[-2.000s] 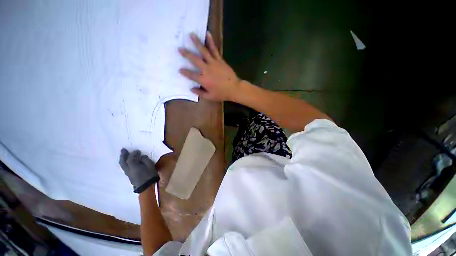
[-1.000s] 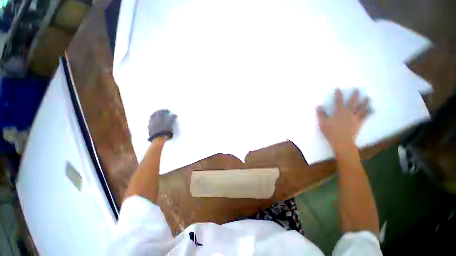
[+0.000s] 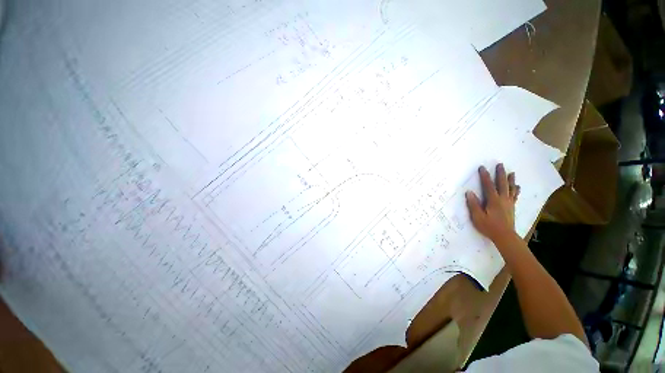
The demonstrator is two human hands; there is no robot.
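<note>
The large white paper marker (image 3: 306, 146), with thin printed pattern lines and writing, covers most of the view. Its right and lower edges have cut-in curves and points. My right hand (image 3: 496, 209) is bare and lies flat on the marker near its right edge, fingers a little apart, holding nothing. My left hand is not in view. A pale flat card-like piece (image 3: 430, 353) lies at the bottom on the brown table, partly cut off by the picture's edge.
The brown table (image 3: 565, 62) shows beyond the marker's right edge, with a small thread scrap on it. An open brown carton (image 3: 594, 171) stands past the table's right edge. My white sleeve (image 3: 543, 357) is at the bottom right. Dark floor and blurred items lie at the far right.
The view has swung right, bringing the carton into sight. My gloved left hand has gone out of view. My right hand still rests on the paper; the pale piece now shows only partly.
</note>
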